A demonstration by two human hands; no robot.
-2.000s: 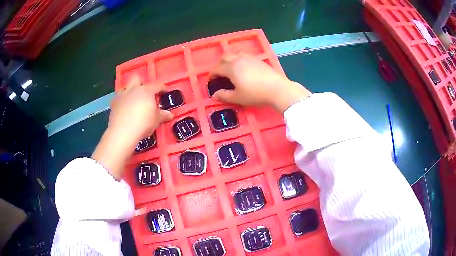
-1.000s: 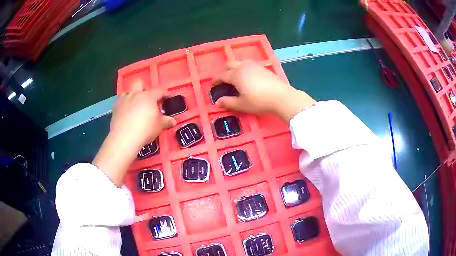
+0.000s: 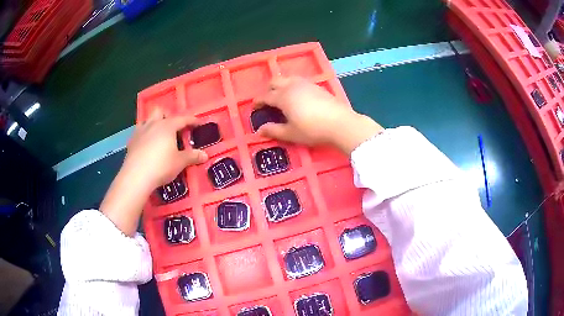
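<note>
A red-orange compartment tray (image 3: pixel 242 272) holds several black smartwatch units. My left hand (image 3: pixel 151 157) is at its left side, thumb and fingers closed around a mostly hidden dark unit in the left column. A dark-screened unit (image 3: pixel 205 134) lies just right of those fingers. My right hand (image 3: pixel 312 114) has thumb and fingertips on another dark-screened unit (image 3: pixel 267 118), still in its pocket. Below, some units show pale block-like marks, such as one unit (image 3: pixel 272 159) and another unit (image 3: pixel 282 203). A bright, glaring screen (image 3: pixel 357 241) lies lower right.
Green mat (image 3: pixel 185 40) with a pale strip (image 3: pixel 396 57) crossing behind the tray. Filled red-orange tray (image 3: pixel 519 68) at right, stacked trays (image 3: pixel 46 31) at upper left, blue bin (image 3: pixel 137 6) at far edge. Blue stick (image 3: pixel 484 170) and dark red object (image 3: pixel 477 86) lie right.
The tray has shifted slightly left in view. Two units in the third column changed from single blue marks to block-like marks. The unit beside my left fingers went from lit to dark.
</note>
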